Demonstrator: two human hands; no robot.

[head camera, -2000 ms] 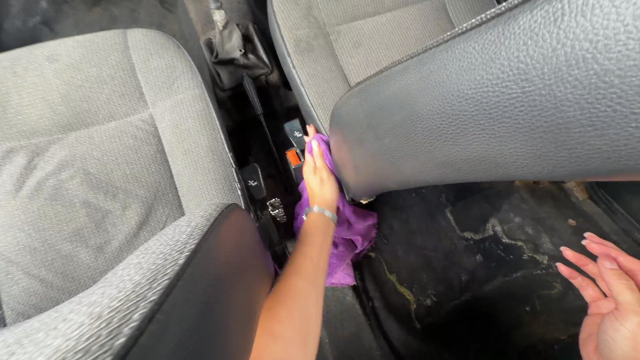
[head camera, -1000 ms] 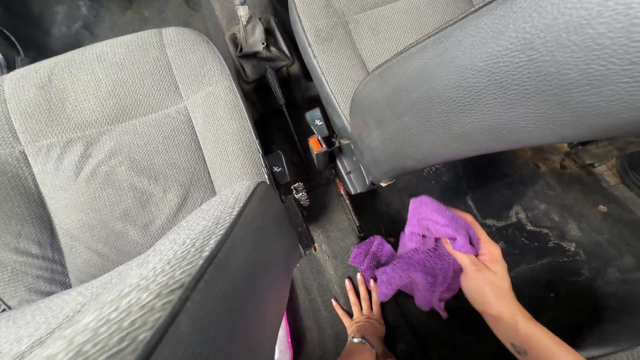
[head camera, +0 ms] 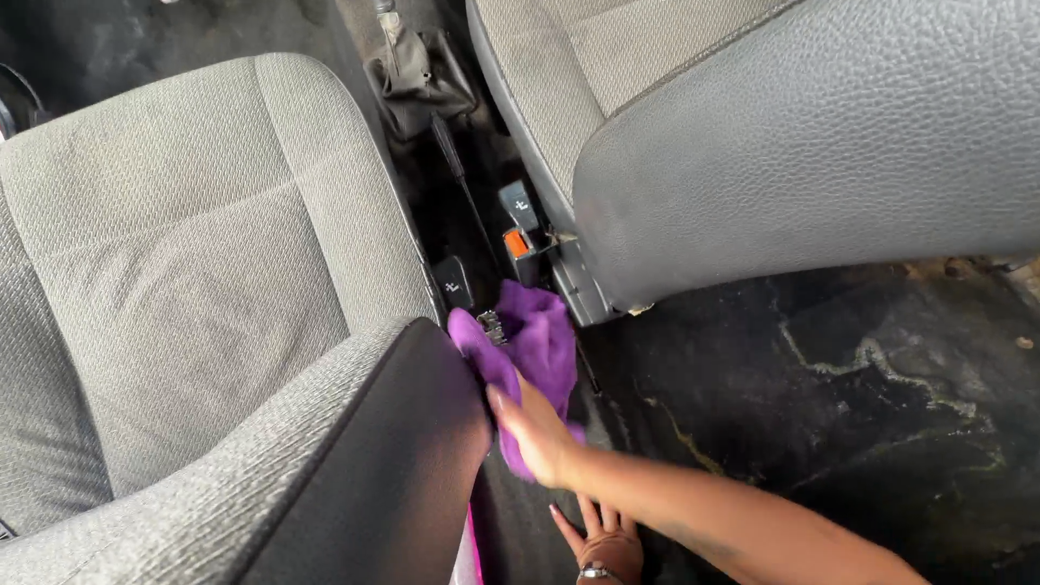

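Observation:
A crumpled purple cloth (head camera: 540, 345) lies over the narrow gap between two car seats, in the grip of my right hand (head camera: 532, 426), beside the edge of the left seat's backrest. My right forearm reaches in from the lower right. My left hand (head camera: 601, 540), with a metal-banded watch or bracelet at its wrist, rests with fingers spread on the dark floor covering just below; it holds nothing. Beyond the cloth are a seat-belt buckle with an orange button (head camera: 516, 243), a black seat lever (head camera: 452, 280) and the handbrake lever (head camera: 448, 146).
The grey fabric left seat (head camera: 187, 244) and its backrest (head camera: 366, 463) border the gap on one side, the right seat's grey backrest (head camera: 796, 154) on the other. A gear-lever boot (head camera: 426, 81) lies ahead. The dark, stained floor (head camera: 780, 406) extends to the right.
Two seconds ago my left hand held the cloth in the gap; a second ago my right hand had it over the floor. Since then my right hand has moved left and forward with it.

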